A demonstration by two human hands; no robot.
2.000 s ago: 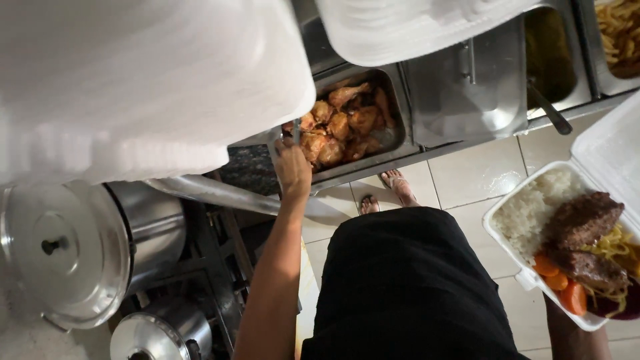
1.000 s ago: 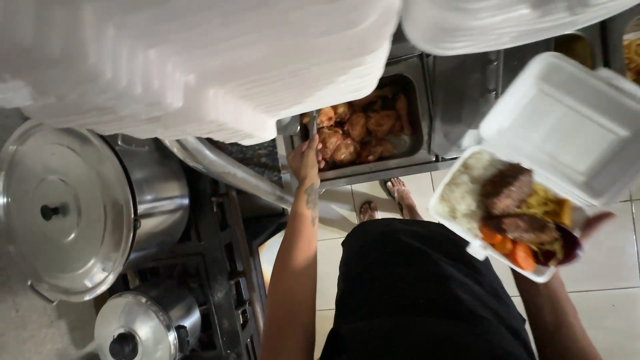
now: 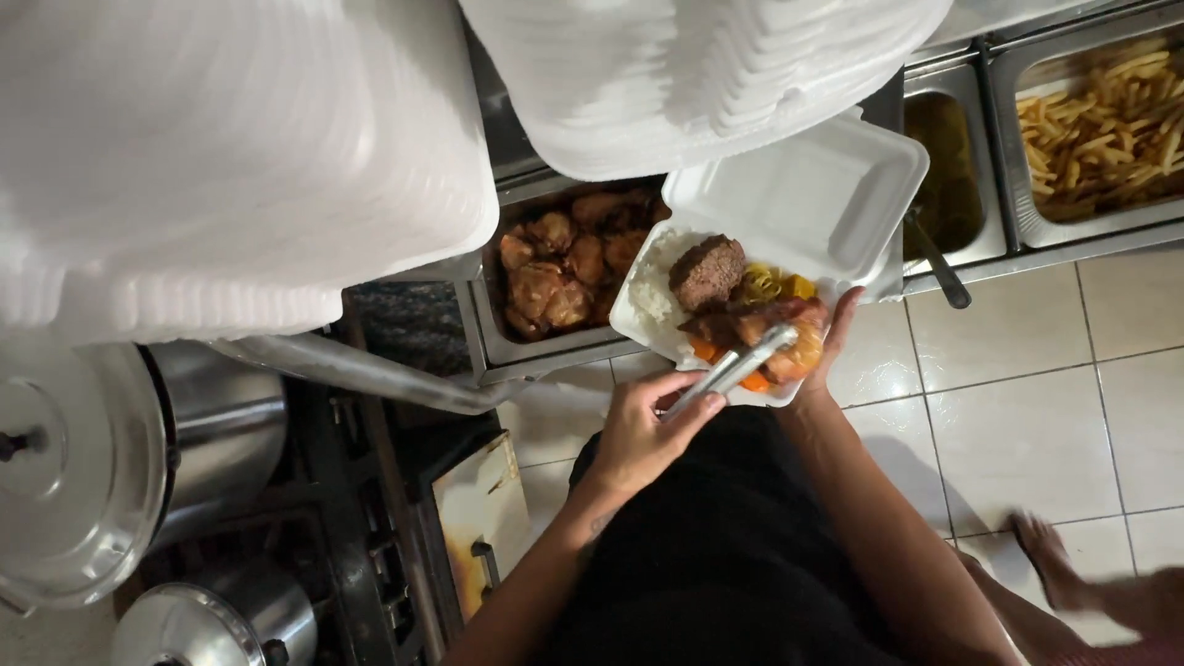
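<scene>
My left hand [image 3: 652, 430] grips metal tongs [image 3: 735, 370], whose tips hold a glazed chicken piece [image 3: 797, 342] at the near right corner of an open foam takeout container [image 3: 805, 199]. From the right, my right hand [image 3: 837, 338] supports the container, its palm partly hidden beneath. White rice [image 3: 655, 285] lies at the container's left, next to a browned meat patty [image 3: 708, 271], yellow noodles [image 3: 760, 282] and carrot pieces [image 3: 754, 380]. Behind the container, a steel pan [image 3: 504, 350] holds more chicken pieces [image 3: 546, 291].
Stacked foam containers [image 3: 231, 166] loom at upper left, with another stack [image 3: 721, 74] beside them. A large lidded pot [image 3: 222, 435] and a smaller pot [image 3: 222, 620] stand on the stove at left. French fries [image 3: 1101, 129] fill a pan at right. Another person's bare foot [image 3: 1050, 555] is at lower right.
My left hand has moved from the chicken pan to the container, with chicken in the tongs. My right hand has brought the container in front of the pan. Another person's foot has come into view.
</scene>
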